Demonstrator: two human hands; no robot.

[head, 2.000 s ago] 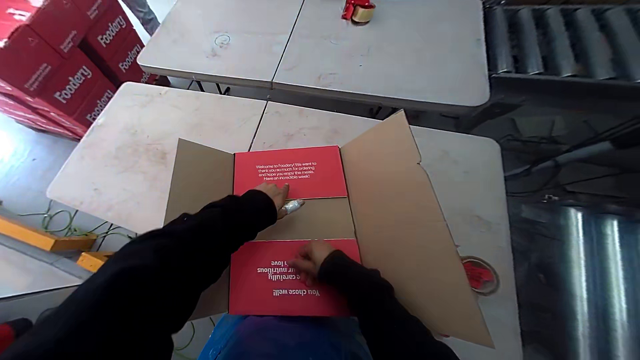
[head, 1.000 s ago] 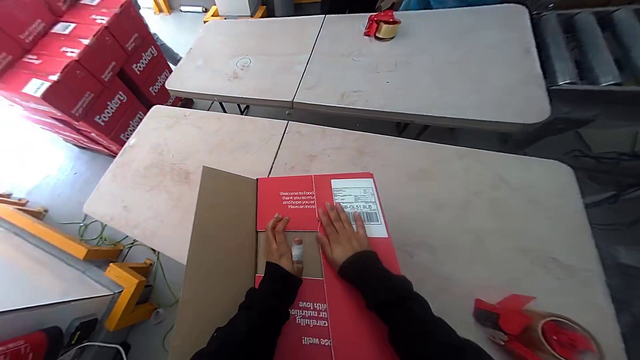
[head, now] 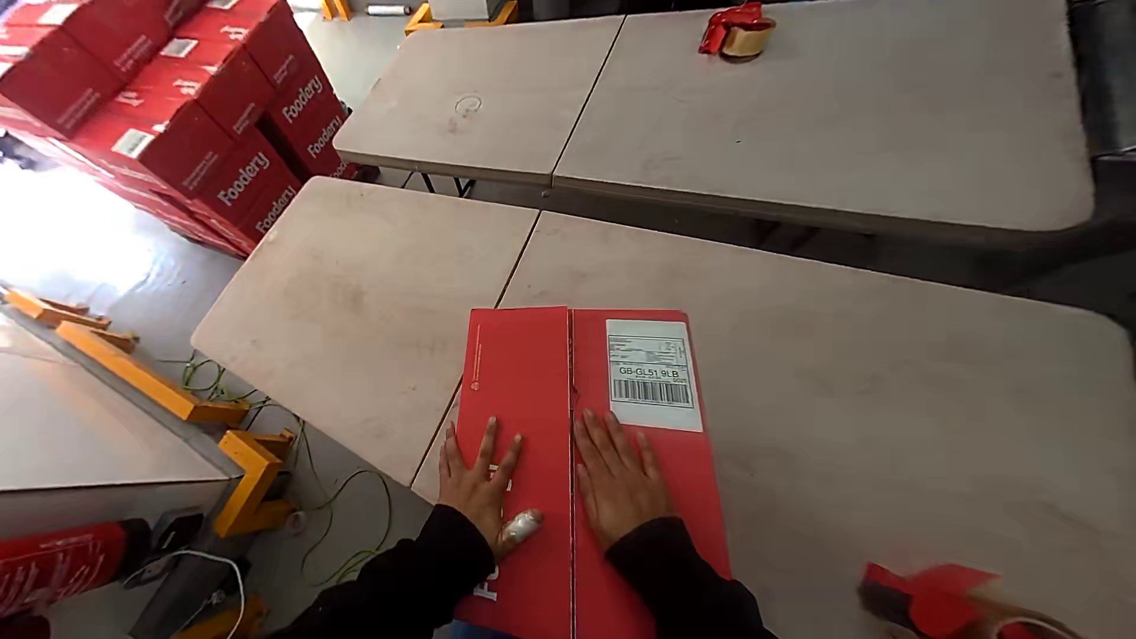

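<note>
A red cardboard box (head: pixel 532 373) lies before me at the near edge of the folding table, its two long top flaps folded down and meeting at a narrow seam. Flat on the left flap rests my left hand (head: pixel 484 488), fingers spread, something whitish wrapped around its thumb. My right hand (head: pixel 621 479) presses flat on the right flap beside the seam, just below a white shipping label (head: pixel 654 374) with a barcode. Neither hand grips anything. A red tape dispenser (head: pixel 950 603), partly blurred and cut off by the frame, lies on the table to the right.
Another folding table (head: pixel 799 115) stands beyond, holding a second red tape dispenser (head: pixel 738 34) with tan tape. Stacked red boxes (head: pixel 204 115) fill the upper left. Yellow metal supports (head: pixel 253 479) and green cables (head: pixel 333 524) are at left, by a pale worktop (head: pixel 89 426).
The two long outer flaps, both raised two seconds ago, are now down over the inner flaps. The right one came down first, then the left. Both hands now lie on top.
</note>
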